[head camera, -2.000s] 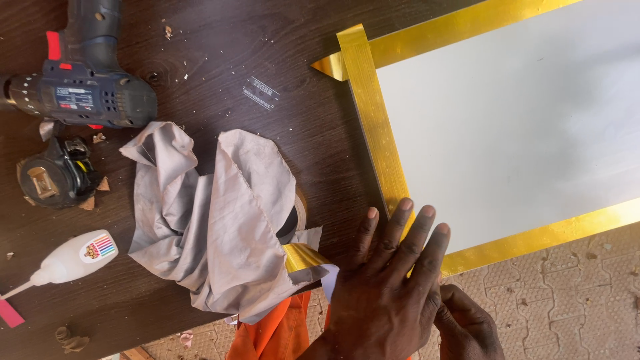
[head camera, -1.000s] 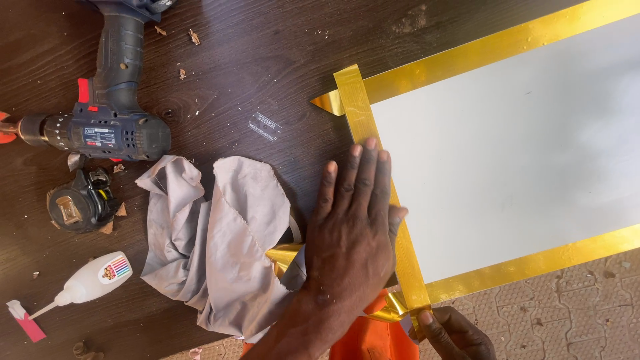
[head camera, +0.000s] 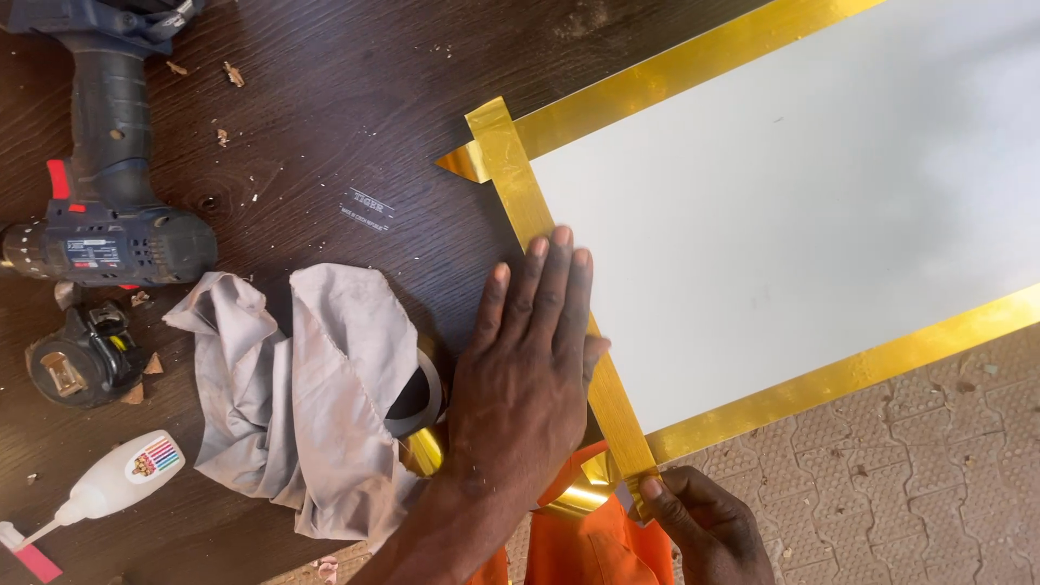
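Observation:
A white panel (head camera: 780, 211) has gold tape (head camera: 877, 357) along its edges. Across its left end runs another gold strip (head camera: 520, 187), its upper end projecting past the corner beside a folded gold point. My left hand (head camera: 528, 366) lies flat, palm down, over the middle of this strip and the panel's edge, holding nothing. At the strip's lower end, my right hand (head camera: 707, 520) pinches it between thumb and fingers just beyond the panel's corner. A loose gold curl (head camera: 581, 491) hangs between the hands. Left of my left hand, a dark roll (head camera: 414, 394) is partly hidden by grey cloth (head camera: 341, 390).
On the dark wooden table (head camera: 292, 154) lie a cordless drill (head camera: 114, 236), a tape measure (head camera: 85, 357), a white glue bottle (head camera: 122, 479) with a pink piece at its tip, and wood chips. The panel overhangs patterned paving (head camera: 861, 471). Orange clothing (head camera: 601, 544) shows below.
Since the first frame, my left hand has moved up along the end strip. My right hand has come to the strip's lower end and pinches it. The view has shifted.

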